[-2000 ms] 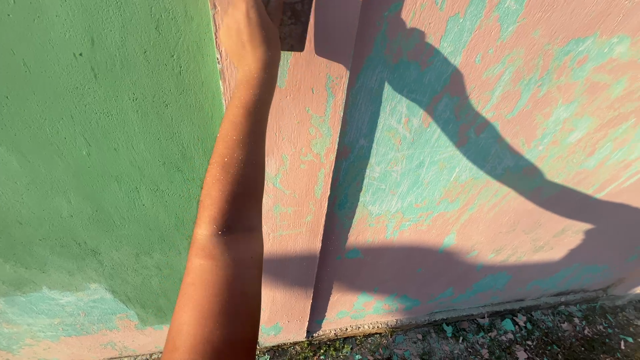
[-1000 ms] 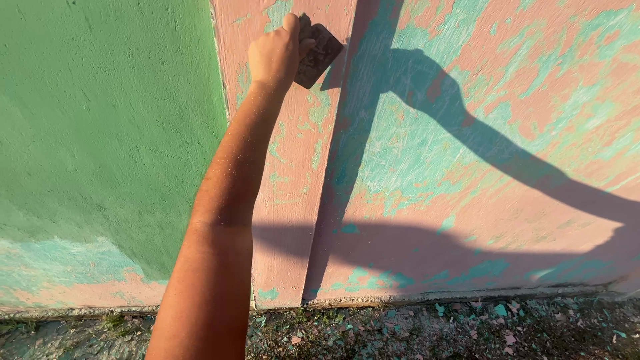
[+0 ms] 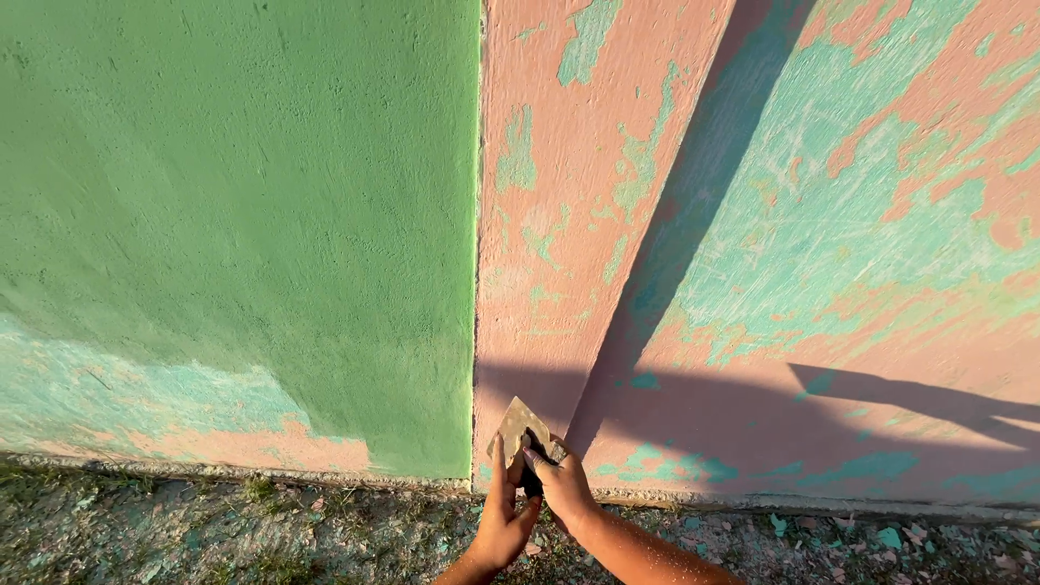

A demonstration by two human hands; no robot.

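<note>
A scraper with a flat, worn metal blade (image 3: 517,421) and a dark handle is held low in front of the wall, its corner pointing up. My right hand (image 3: 566,486) is closed around the dark handle, with the thumb on top. My left hand (image 3: 505,520) is at the left side of the scraper, fingers extended along the blade; whether it grips the tool is hard to tell. Behind the hands rises a pink pilaster (image 3: 536,309) with patches of turquoise paint.
Left of the pilaster is a green wall panel (image 3: 309,203), turquoise and pink near its bottom. A pink wall with scraped turquoise areas (image 3: 812,203) lies to the right. Paint flakes (image 3: 890,537) and grass tufts (image 3: 280,569) cover the ground along the wall's base.
My right hand has come down from high on the pilaster with the scraper. My left hand has entered view and meets the tool. The arm's shadow has dropped lower on the right wall.
</note>
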